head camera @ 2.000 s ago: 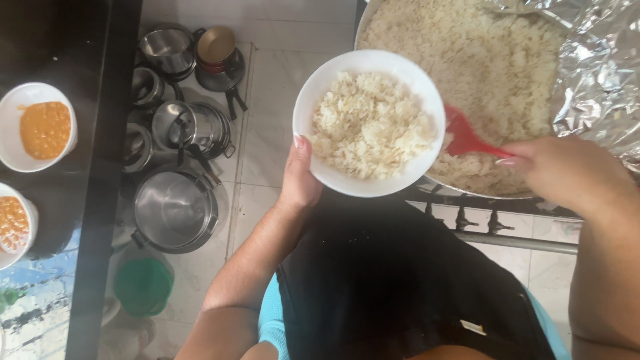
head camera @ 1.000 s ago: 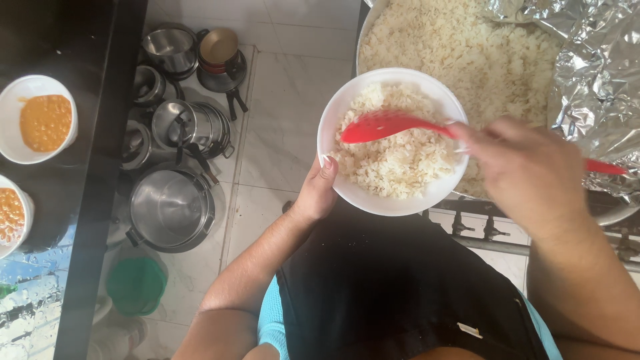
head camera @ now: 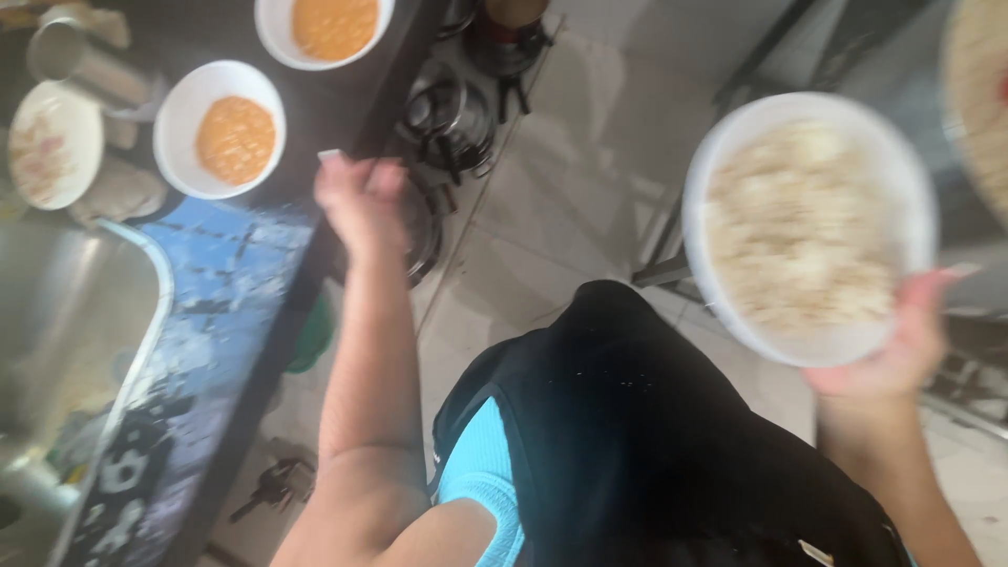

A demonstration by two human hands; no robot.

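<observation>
My right hand [head camera: 898,346] holds a white bowl of cooked rice [head camera: 803,228] by its rim and underside, at the right; the picture is blurred there. Over the edge of the dark counter, my left hand [head camera: 362,189] reaches out, its fingers partly curled and blurred, so whether it holds anything is unclear. Just left of it stands a white bowl with orange bean stew [head camera: 236,142]. A second such bowl [head camera: 335,27] is at the top edge. Part of the big pan of rice [head camera: 980,102] shows at the far right.
A metal sink [head camera: 79,291] lies at the left, beside a wet blue patterned surface [head camera: 228,276]. An oval dish with food remnants [head camera: 55,146] and a metal cup [head camera: 79,59] stand above it. Pots [head camera: 449,118] are below the counter's edge, near the tiled floor [head camera: 543,205].
The rice bowl has passed from my left hand to my right, which no longer holds the red spoon. My left hand has moved to the counter. The view has swung toward the counter.
</observation>
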